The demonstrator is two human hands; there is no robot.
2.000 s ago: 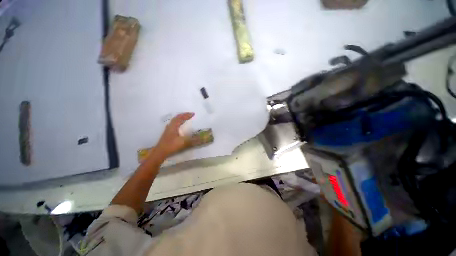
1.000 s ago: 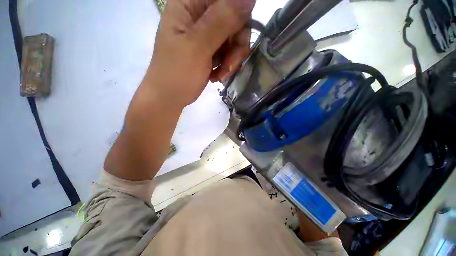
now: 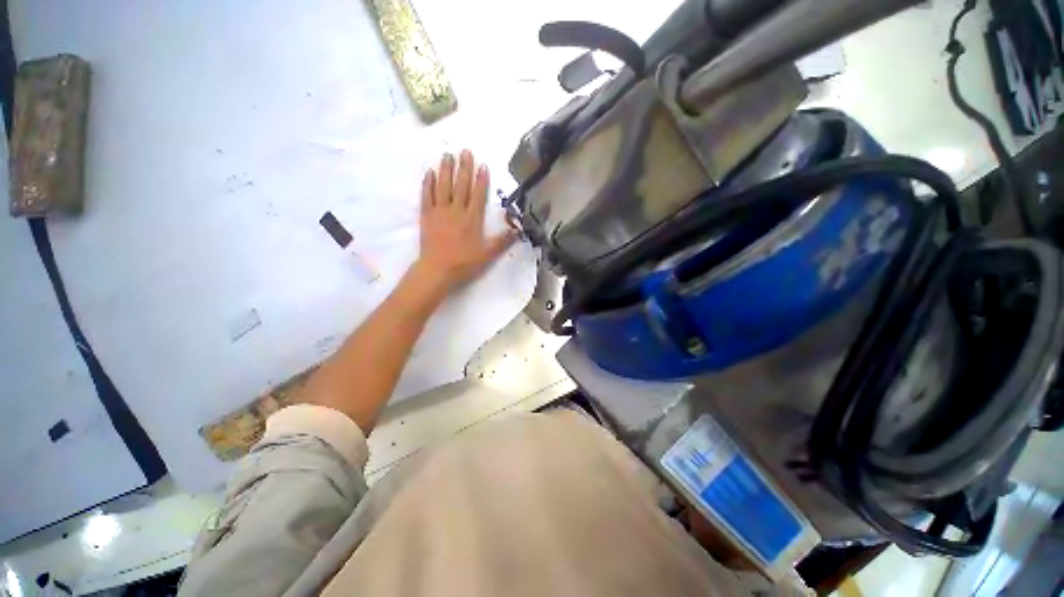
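The straight knife cutting machine [image 3: 747, 280], silver and blue with a looped black power cable [image 3: 834, 385], stands at the right, at the edge of the white-topped fabric lay [image 3: 222, 140]. My left hand [image 3: 459, 222] lies flat on the paper beside the machine, fingers spread and empty. My right hand is hidden behind the motor; only a bit of skin shows below the blue label. The knife blade is hidden. A taped bar weight [image 3: 251, 414] lies partly under my left forearm.
A brown block weight [image 3: 49, 134] lies at the far left over a dark gap in the lay. A yellowish bar weight [image 3: 414, 58] lies at the top. Dark offcuts [image 3: 1027, 64] lie at the upper right. The table edge [image 3: 408, 443] runs close to my body.
My left hand has come down from the front of the machine and now lies flat on the paper. Earlier it was at the lower bar weight. The machine now sits nearer in view than at first.
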